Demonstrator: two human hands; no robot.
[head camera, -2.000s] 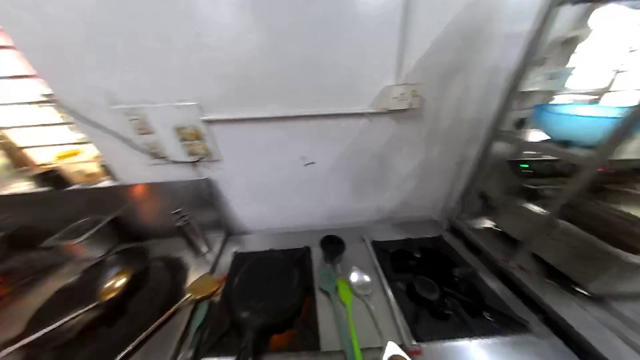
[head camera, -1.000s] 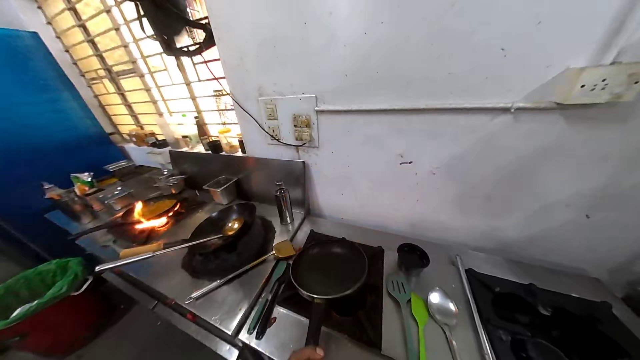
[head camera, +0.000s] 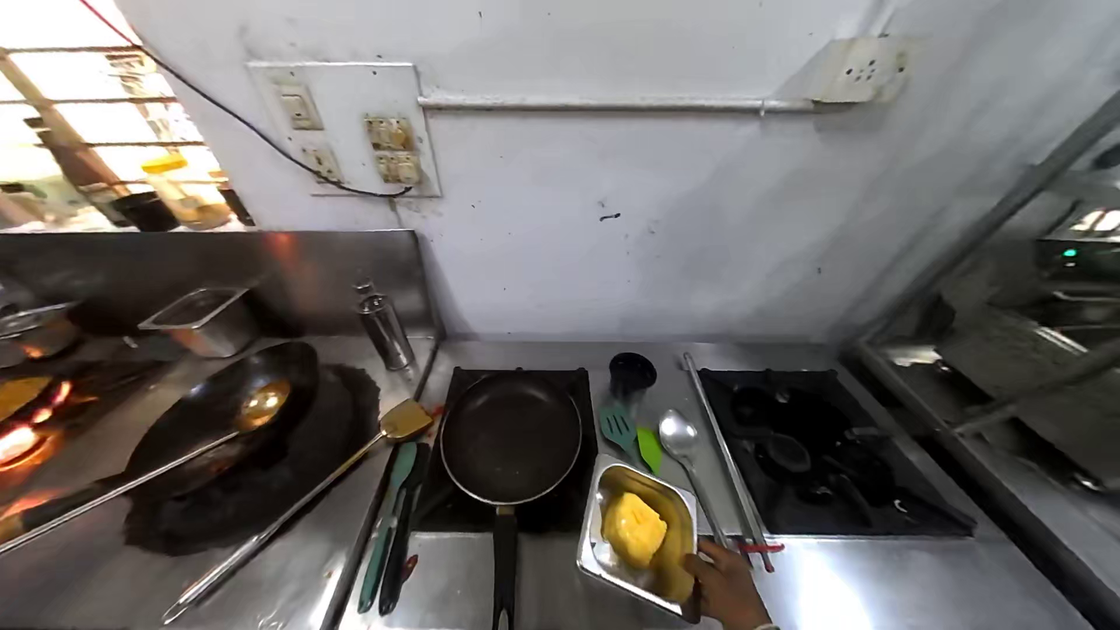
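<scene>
My right hand (head camera: 726, 584) grips the right edge of a small steel container (head camera: 675, 503) that holds a yellow lump, perhaps butter (head camera: 634, 528). The container is just right of the handle of a black frying pan (head camera: 511, 440), which rests on a burner. Behind the container lie a teal slotted turner (head camera: 618, 426), a green utensil (head camera: 649, 450) and a steel spoon (head camera: 678, 432), near a black cup (head camera: 632, 374). My left hand is out of view.
At left a black wok (head camera: 219, 411) holds a ladle (head camera: 263, 404); flames burn beyond it. A long-handled spatula (head camera: 406, 420), teal and black utensils and a steel bottle (head camera: 385, 331) are between wok and pan. A second burner (head camera: 814, 455) is at right, beside metal shelving (head camera: 1015, 394).
One second ago a hand was at the frying pan's handle; now my right hand holds the steel container with the yellow lump. The view has swung right.
</scene>
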